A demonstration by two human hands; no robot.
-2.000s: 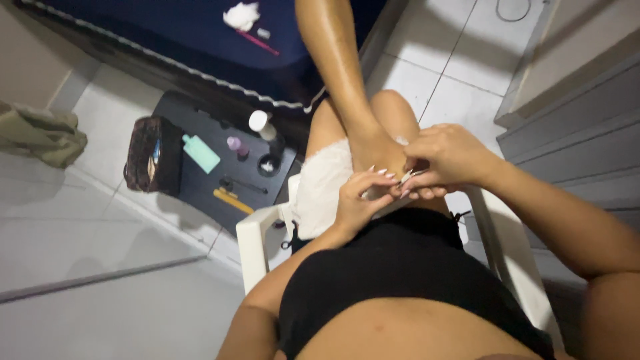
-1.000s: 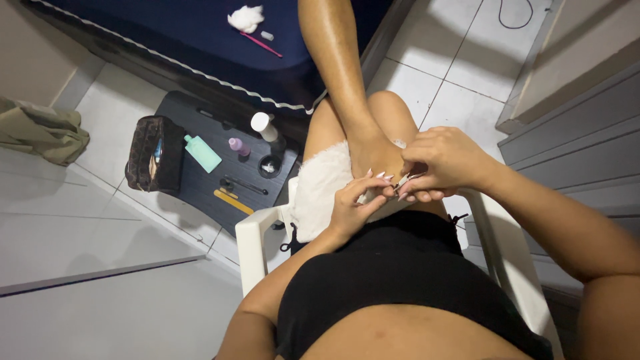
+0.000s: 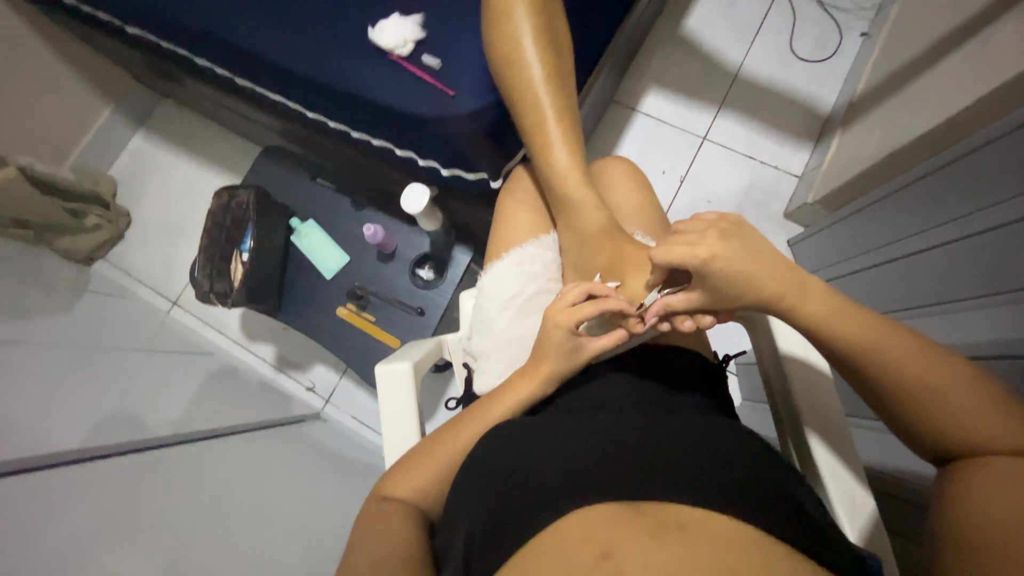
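Observation:
Another person's bare foot (image 3: 604, 248) rests on a white towel (image 3: 512, 320) across my lap, its toes toward me. My right hand (image 3: 704, 264) is closed around a small metal cuticle nipper (image 3: 658, 298), whose tip is at the toes. My left hand (image 3: 584, 324) holds a toe between thumb and fingers, just left of the nipper's tip. The fingers partly hide the toes and the tool's jaws.
Left, a dark low table (image 3: 320, 296) bears a black bag (image 3: 240, 248), a mint bottle (image 3: 320, 248), a purple bottle (image 3: 378, 237), a white-capped bottle (image 3: 422, 208) and a yellow nail file (image 3: 368, 327). Cotton (image 3: 398, 34) and a pink stick (image 3: 422, 75) lie on the blue bed.

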